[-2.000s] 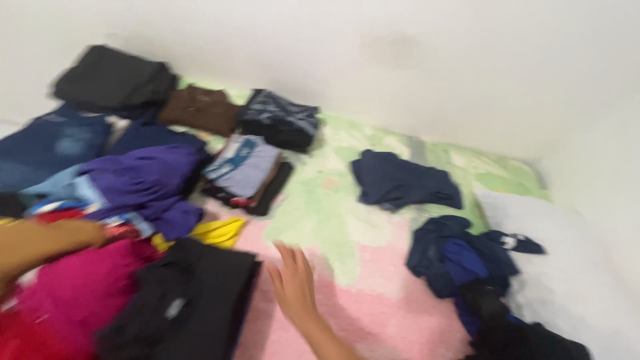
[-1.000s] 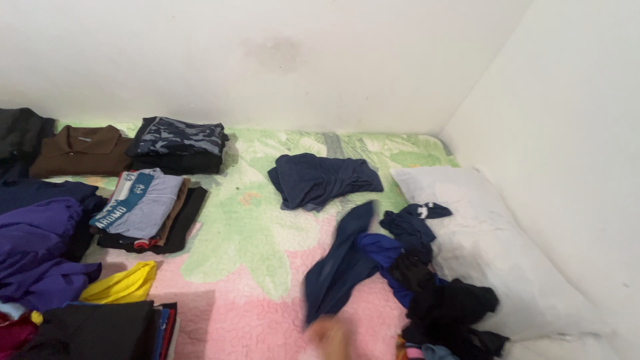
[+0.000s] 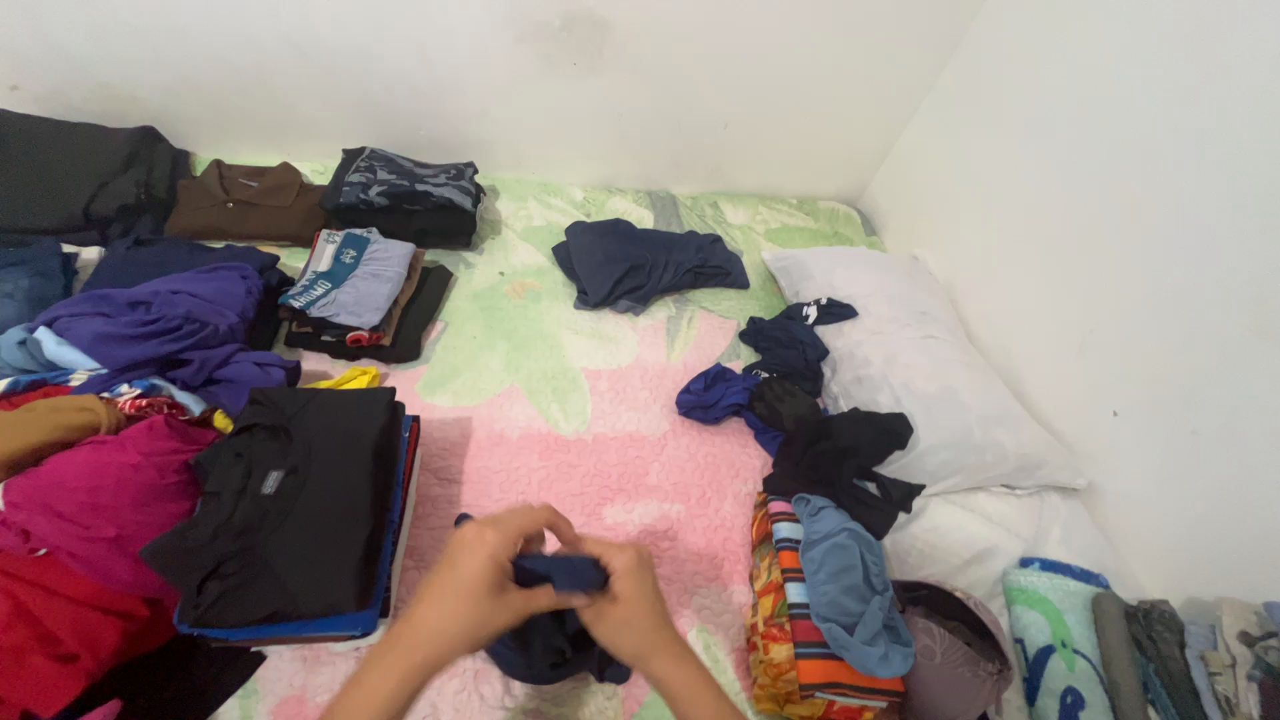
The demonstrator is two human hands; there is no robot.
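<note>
Low in the middle of the head view, my left hand (image 3: 490, 570) and my right hand (image 3: 625, 590) grip a dark navy garment (image 3: 560, 572) between them. Its upper part is bunched at my fingers, and a darker part hangs or lies on the quilt below; the palms hide some of it. To the left of my hands is a stack of folded shirts with a black shirt (image 3: 310, 500) on top. Beyond my hands, a crumpled navy garment (image 3: 645, 262) lies on the green and pink quilt (image 3: 590, 450).
At left are a purple garment (image 3: 170, 310), a magenta garment (image 3: 110, 490), a folded brown polo shirt (image 3: 245, 205) and folded underwear (image 3: 350, 275). To the right lie loose dark clothes (image 3: 840, 455), a white pillow (image 3: 920, 350), striped cloth (image 3: 815, 620) and rolled towels (image 3: 1060, 640). White walls border the bed.
Both hands are now together on a navy garment; one second ago only one blurred hand showed, by a long navy garment beside the pile at right. That long garment no longer lies there.
</note>
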